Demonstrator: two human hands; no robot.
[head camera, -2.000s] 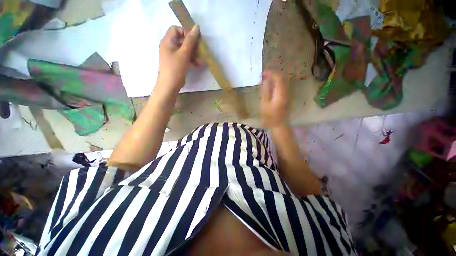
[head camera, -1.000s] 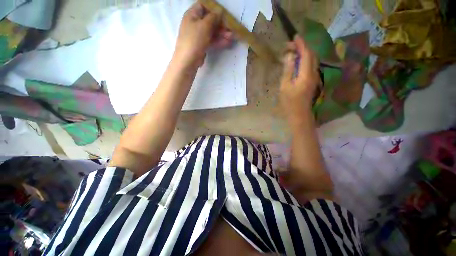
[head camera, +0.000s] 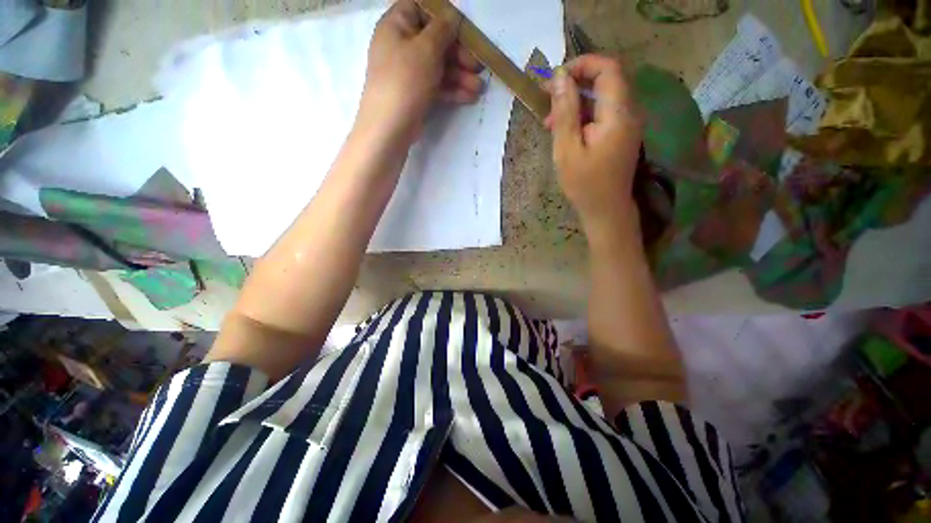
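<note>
My left hand (head camera: 413, 61) holds the upper part of the brown wooden ruler (head camera: 497, 63), which slants down to the right over the white sheet (head camera: 449, 184). My right hand (head camera: 597, 128) is at the ruler's lower end, with a thin blue-violet marking pen (head camera: 543, 73) between its fingers. The pen tip is close to the ruler and the sheet's right edge; whether it touches the sheet cannot be told. The tailor's shears (head camera: 653, 194) lie mostly hidden behind my right hand, beside green patterned scraps.
Green patterned scraps lie on the right (head camera: 715, 209) and left (head camera: 112, 220). At the upper right are gold fabric (head camera: 878, 92), a printed paper (head camera: 750, 72) and a yellow stick (head camera: 814, 26). Pale blue-grey pieces (head camera: 41, 41) lie upper left. The table's front edge is near my body.
My right hand, earlier apart from the ruler, has come to its lower end with the pen. The ruler has shifted right and up with my left hand. The view has moved slightly.
</note>
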